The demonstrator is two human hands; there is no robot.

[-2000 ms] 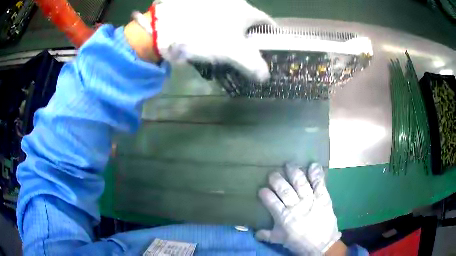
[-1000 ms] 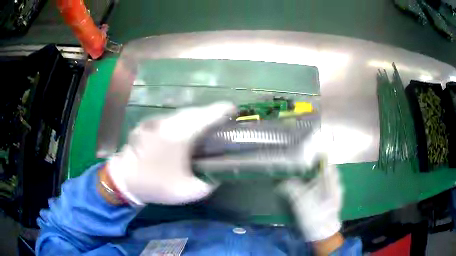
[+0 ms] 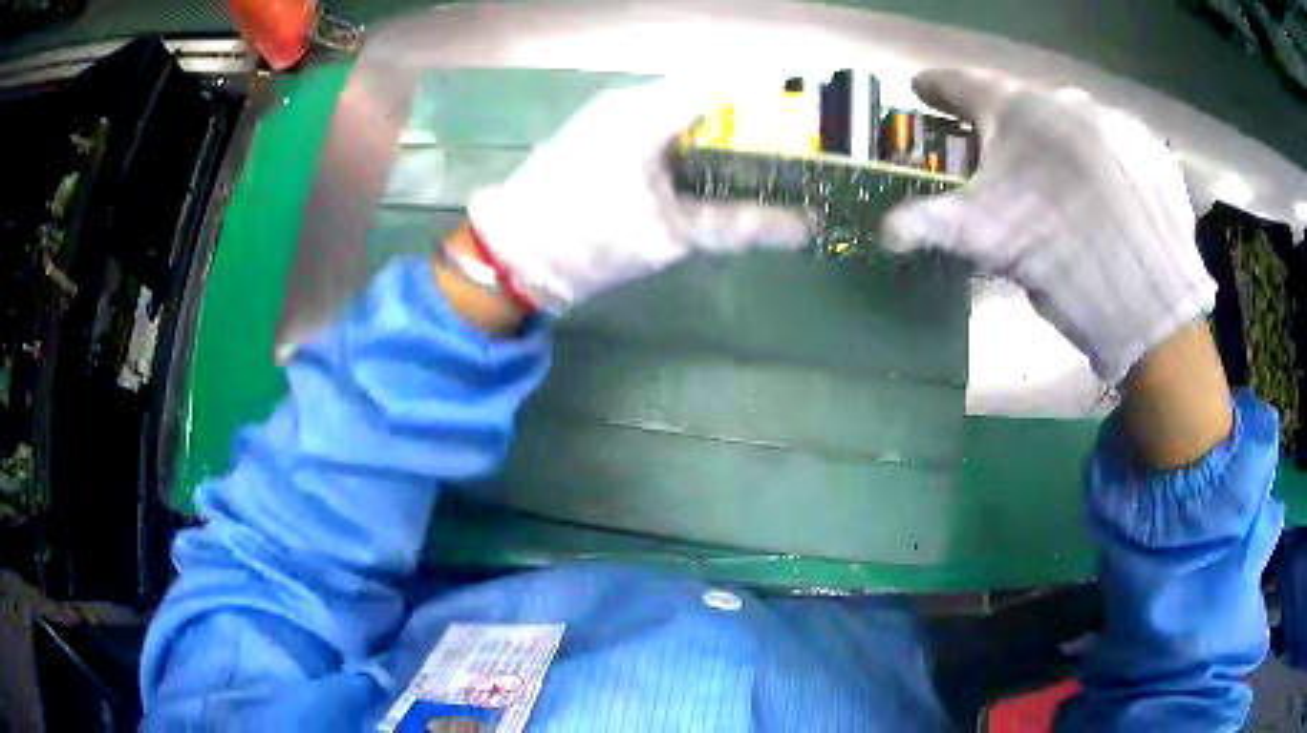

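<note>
A circuit board point(image 3: 860, 175) is held tilted over the far part of the bench, with its solder pins facing me and its tall dark, yellow and copper-coloured parts along the upper side. My left hand point(image 3: 624, 201), in a white glove with a red cuff edge, grips its left end. My right hand point(image 3: 1054, 208), in a white glove, grips its right end. Both thumbs lie on the solder side. The board's ends are hidden in the hands, and I cannot tell whether it touches the bench.
Green mat strips point(image 3: 745, 387) cover the metal-edged bench. Black totes point(image 3: 86, 315) with boards or parts stand at left. A black bin of tan-green pieces point(image 3: 1264, 308) is at far right. An orange-wrapped post point(image 3: 275, 26) stands at the back left, by the green conveyor.
The board has moved from near me to the far part of the bench, now with its solder side facing me. Both hands have moved forward with it. The right arm now covers the green strips.
</note>
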